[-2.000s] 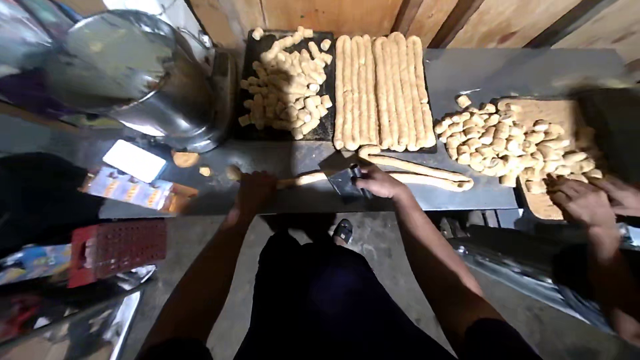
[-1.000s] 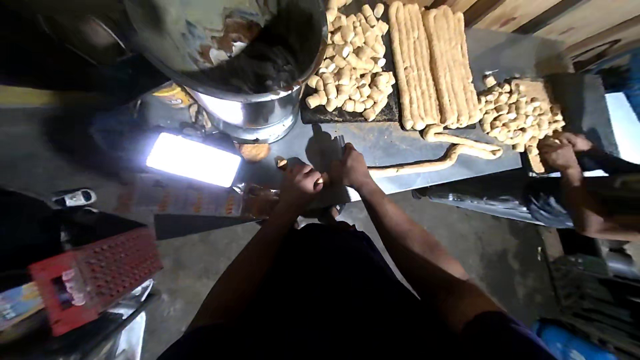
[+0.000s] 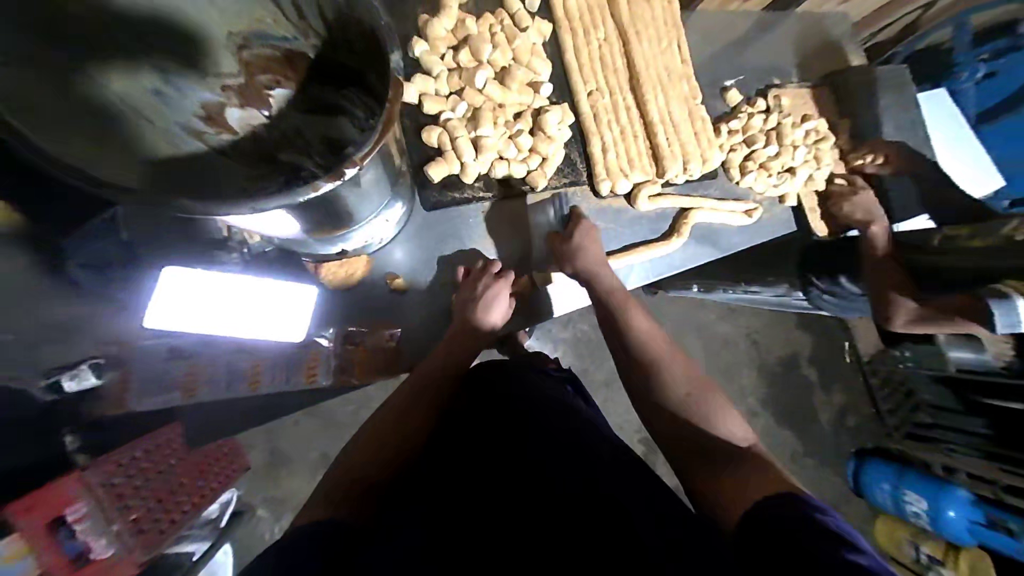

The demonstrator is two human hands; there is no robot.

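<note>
My right hand [image 3: 579, 244] grips a metal dough scraper [image 3: 547, 224] above the worktop. From beside that hand a long dough rope [image 3: 676, 240] runs right and doubles back near the rows of dough ropes [image 3: 632, 88] on a dark tray. My left hand [image 3: 484, 298] rests low over the table, left of the scraper; its fingers reach forward, and whether dough lies beneath them is hidden. Cut dough pieces [image 3: 488, 96] are heaped on a dark tray beyond my hands. A second heap of cut dough [image 3: 776, 148] lies on a board at the right.
A large metal pot [image 3: 344, 200] stands at the left, near a glowing white panel [image 3: 230, 304] and a plastic packet [image 3: 264, 364]. A co-worker's hands [image 3: 860, 200] are at the right board. A red perforated crate [image 3: 152, 496] and a blue gas cylinder [image 3: 920, 496] are lower down.
The view has shifted left and closer to the table. My hands were farther apart two seconds ago, with dough between them. The rope's free part has changed shape beside my right hand.
</note>
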